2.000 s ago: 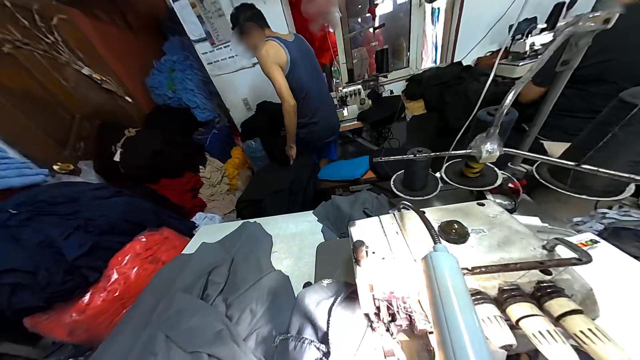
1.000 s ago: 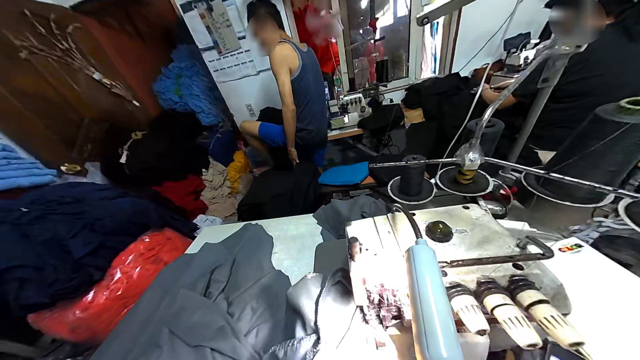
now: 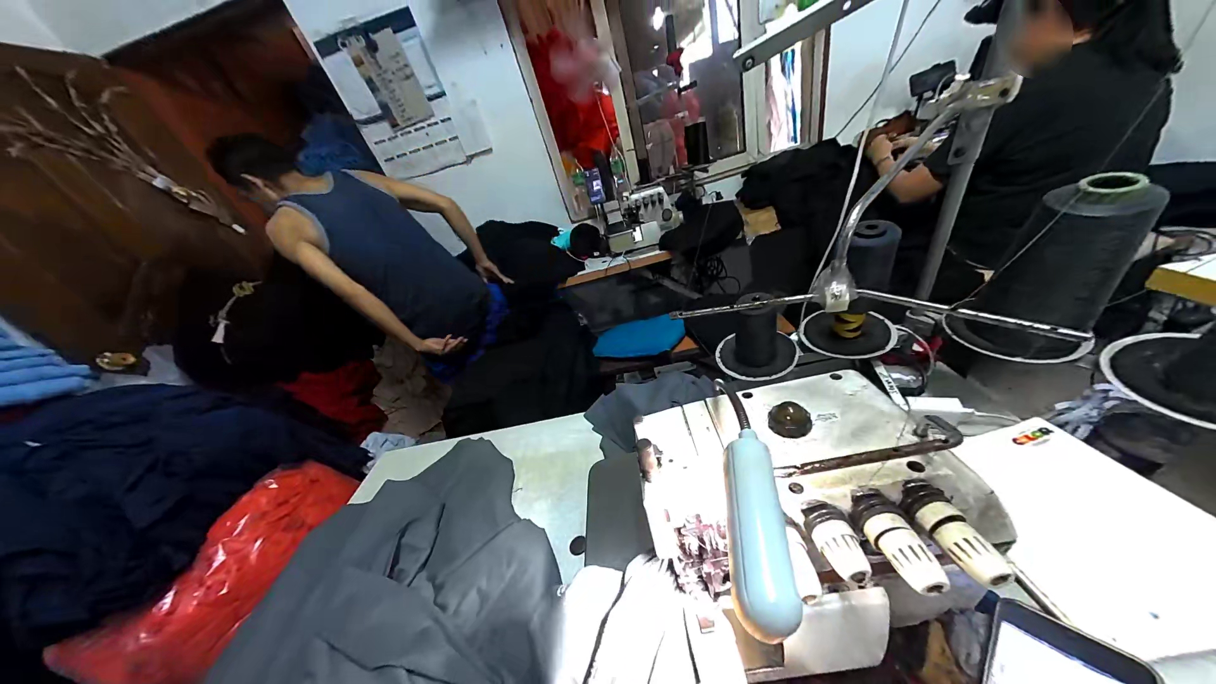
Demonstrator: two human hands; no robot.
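Neither of my hands shows in the head view. An overlock sewing machine (image 3: 855, 418) stands on the white table, with a blue lamp (image 3: 763, 541) along its front and several cream tension knobs (image 3: 898, 541) beside the lamp. Dark grey fabric (image 3: 427, 560) lies in folds on the table to the left of the machine. A brightly lit piece of cloth (image 3: 617, 617) lies at the machine's front, by the needle area. At the bottom right, part of a phone (image 3: 1054, 651) with a lit screen is in view.
A red plastic bag (image 3: 218, 579) and dark blue cloth (image 3: 123, 484) are piled at the left. Large black thread cones (image 3: 1064, 266) stand behind the machine under a metal thread stand (image 3: 836, 285). One person bends at the back left; another sits at the back right.
The person in the tank top has turned and bent to the left, with both arms held away from the body. The phone has come into view at the bottom right.
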